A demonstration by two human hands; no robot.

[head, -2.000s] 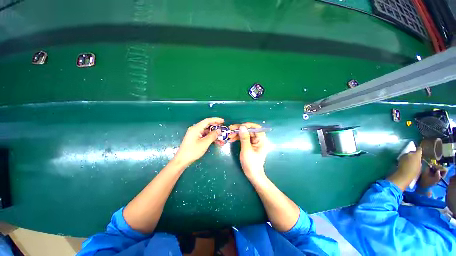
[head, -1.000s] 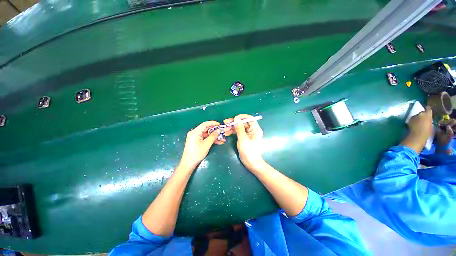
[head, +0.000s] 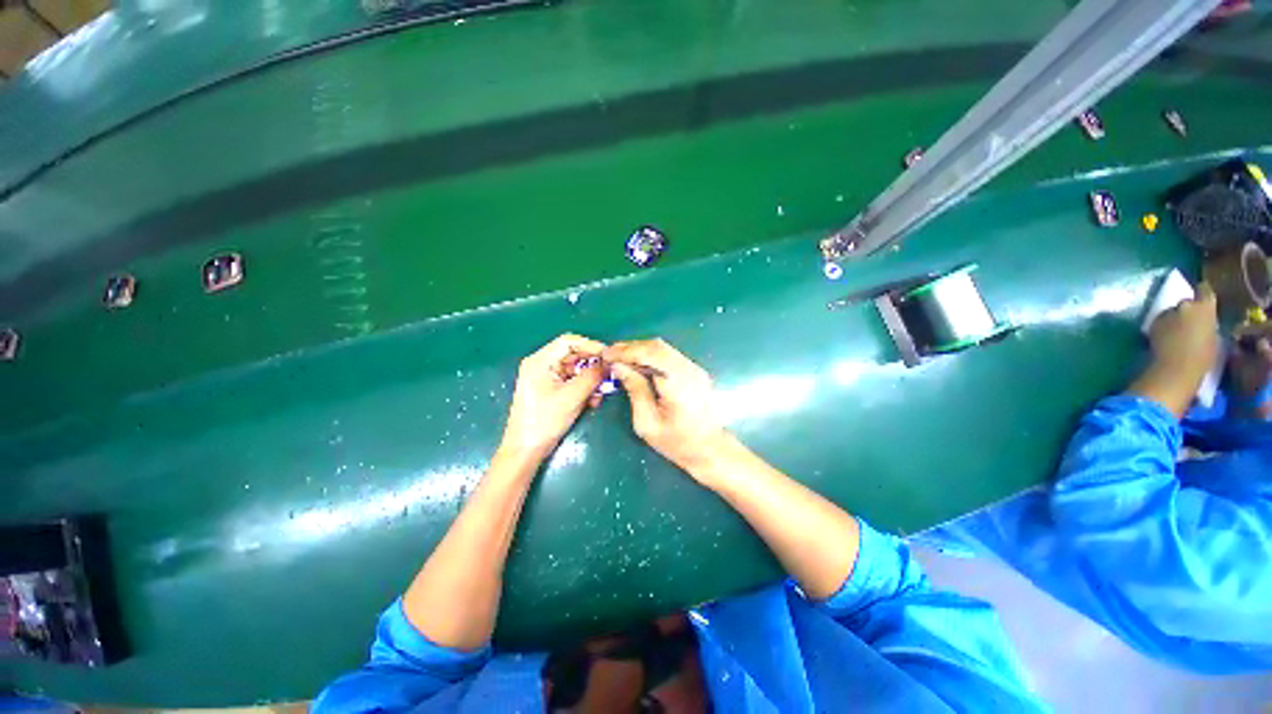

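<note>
My left hand (head: 554, 391) holds a small watch case (head: 606, 380) between its fingertips, above the green surface. My fingers hide most of the case; a bit of dark rim and a pale part show. My right hand (head: 670, 398) touches the case from the right with its thumb and fingertips bent around a slim tool. Only a short dark piece of the tool shows between the fingers, likely tweezers. Its tip is hidden. Both hands are close together and their fingertips meet.
Watch cases lie spaced along the belt, one ahead (head: 646, 247) and one to the left (head: 222, 271). A wire spool (head: 943, 313) stands right, near a slanting grey post (head: 1018, 126). A black fixture (head: 56, 591) sits lower left. A neighbour's hand (head: 1183, 349) and blue sleeve are at right.
The slim tool stuck out long and pale to the right of my right hand; now it is mostly hidden. My right hand has closed in on the case. The cases on the belt have shifted slightly.
</note>
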